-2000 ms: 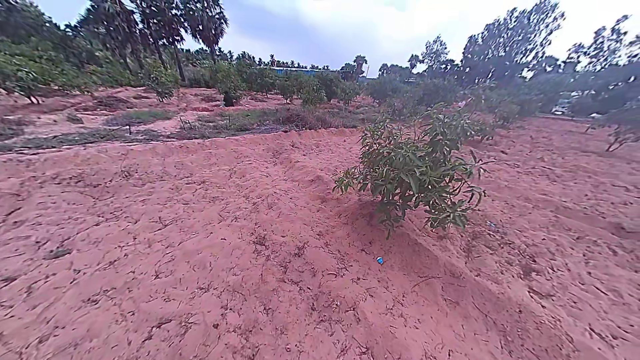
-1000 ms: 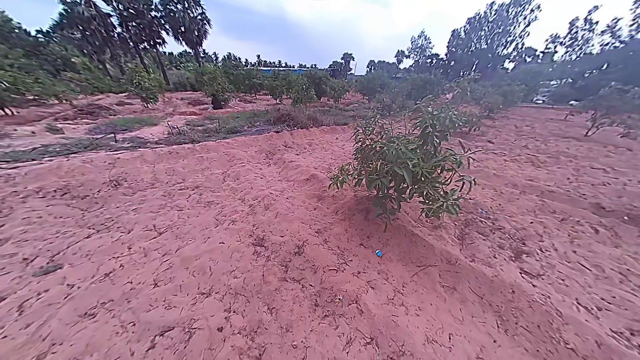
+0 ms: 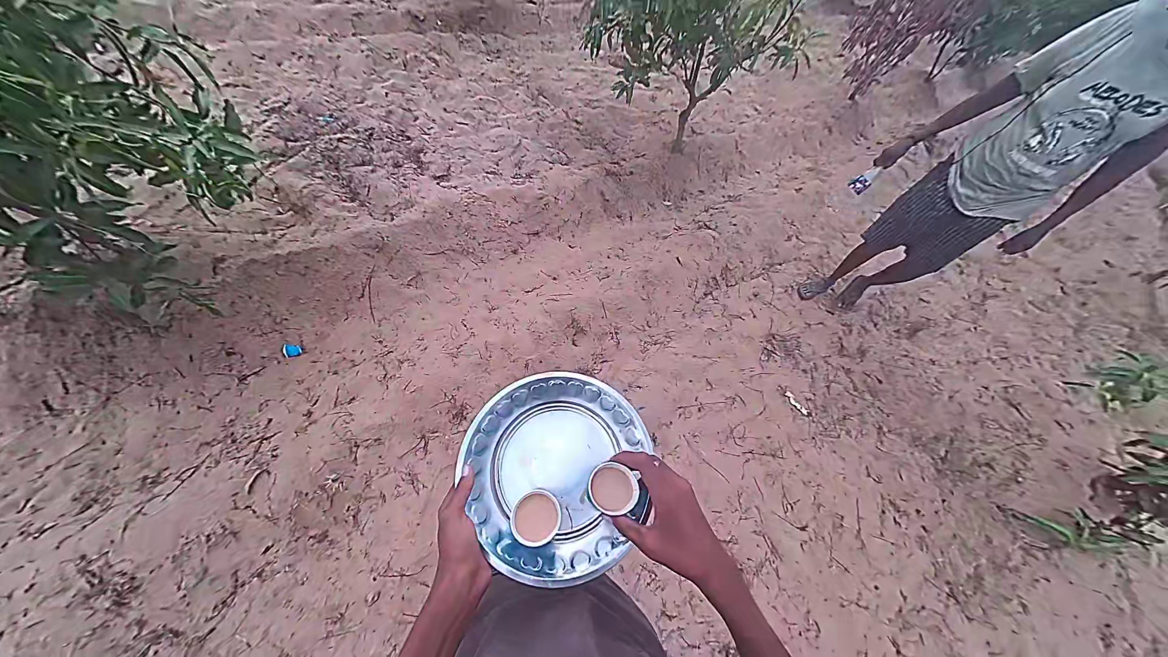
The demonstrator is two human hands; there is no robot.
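Observation:
A round metal plate with a patterned rim [image 3: 520,397] is held low in front of me, above sandy ground. My left hand [image 3: 461,538] grips its left edge, thumb on the rim. On the lower part of the plate stands a small cup of milky brown drink [image 3: 536,518]. My right hand [image 3: 671,520] has its fingers and thumb around a second such cup [image 3: 613,488], at the plate's right side. Whether this cup's base touches the plate cannot be told.
A person [image 3: 1049,146] stands on the sand at the upper right, with a small packet-like item [image 3: 862,181] in one hand. Leafy young trees grow at the left [image 3: 100,155] and top [image 3: 693,55]. A small blue scrap [image 3: 292,350] lies on the ground.
The view has swung down and to the right. Both my hands, the plate, the two cups and the standing person are now in view; neither earlier frame shows them.

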